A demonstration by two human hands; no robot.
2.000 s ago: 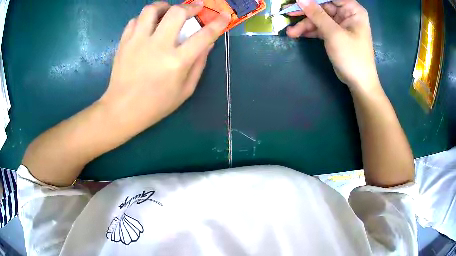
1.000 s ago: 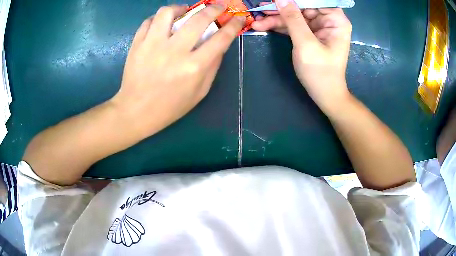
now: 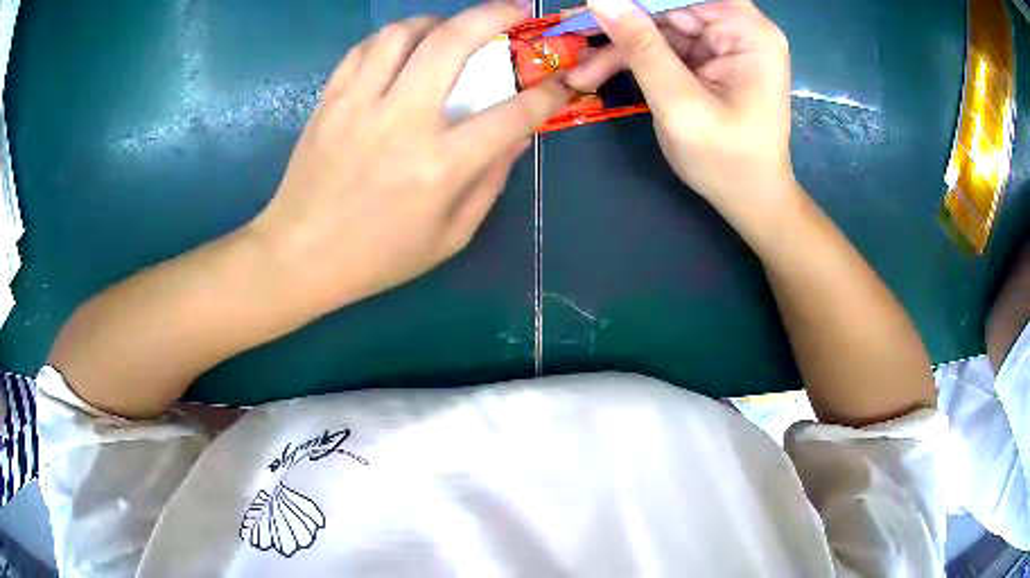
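Note:
The orange housing [image 3: 587, 116] lies at the top middle of the view. A white panel [image 3: 483, 81] fills its left end and a dark area shows at its right end. My left hand [image 3: 395, 136] holds the housing, with fingers along its upper and lower edges. My right hand [image 3: 717, 90] holds slim blue-violet tweezers [image 3: 578, 23] pen-like, their tips over the orange middle near small gold-yellow spots. Its fingertips cover part of the dark end. Whether the tips hold a small part cannot be told.
A shiny amber strip [image 3: 980, 124] lies at the far right of the dark green mat [image 3: 666, 271]. A thin cord or seam [image 3: 539, 248] runs down the mat's middle. White sheets [image 3: 9, 226] show at the far left edge. Parts of other people show at both sides.
The housing has turned nearly level and sits lower in view. My right hand has come left from the yellow-green patch, bringing the tweezers over the housing. The patch no longer shows.

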